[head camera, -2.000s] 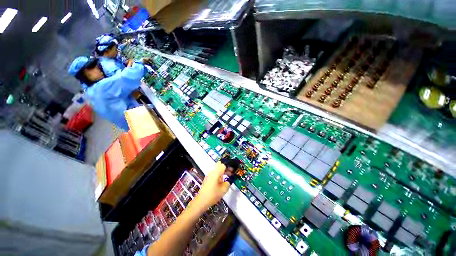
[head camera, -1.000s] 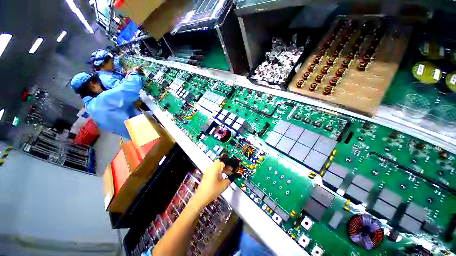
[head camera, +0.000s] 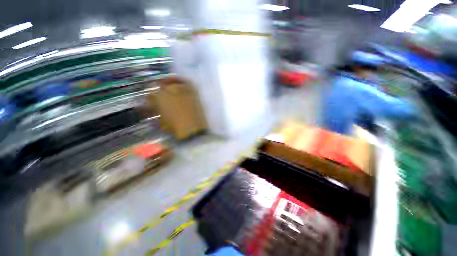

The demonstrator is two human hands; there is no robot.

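Note:
The view is strongly blurred. A black tote (head camera: 218, 187) lies nearest, at the bottom centre. In it are shiny trays (head camera: 315, 232) with dark and red areas and a white label-like patch. A bit of blue sleeve (head camera: 225, 251) shows at the bottom edge, but neither of my hands is visible. Green circuit boards (head camera: 418, 232) on the line are at the right edge, too blurred to make out parts.
A carton with red dividers (head camera: 325, 147) stands behind the tote, beside the pale line edge (head camera: 385, 200). A person in blue (head camera: 351, 100) is at the line beyond. A white pillar (head camera: 238, 75), a brown carton (head camera: 181, 110) and yellow floor markings (head camera: 200, 187) are further left.
The view has swung left, away from the boards to the tote and floor. My left hand, earlier at the board with a black piece, has gone out of the picture.

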